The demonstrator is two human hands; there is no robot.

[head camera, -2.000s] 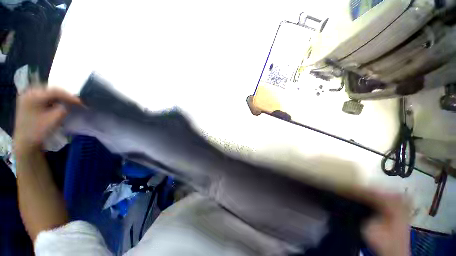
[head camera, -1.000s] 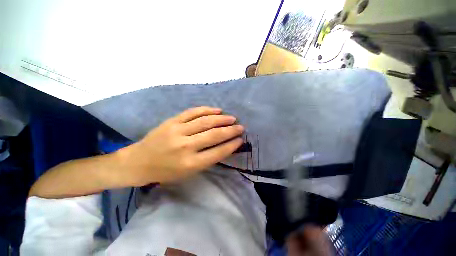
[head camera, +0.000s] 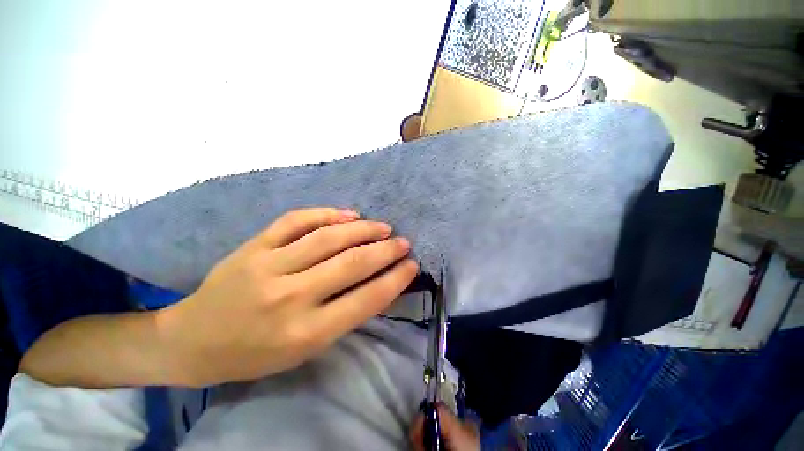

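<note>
The front panel [head camera: 520,194] lies grey interfacing side up on the white table's near edge, with a black strip along its lower part and a dark flap at its right end. My left hand [head camera: 295,299] lies flat on the panel, fingers close together, pressing beside a small dark slit. My right hand [head camera: 450,432], cut off by the bottom edge, grips the scissors [head camera: 435,352]. The blades point up, with their tips at the panel just right of my left fingertips. Whether the blades are closed on cloth I cannot tell.
The sewing machine head [head camera: 705,44] fills the upper right, with its bed slide cover [head camera: 494,44] beyond the panel. A printed ruler [head camera: 62,198] runs along the table's left edge. A dark red tool [head camera: 751,291] lies far right. A blue basket [head camera: 635,396] is below the table edge.
The panel, first stretched between both hands, now lies flat grey side up. My right hand has taken the scissors from the table and brought their tips to the panel by my left fingers.
</note>
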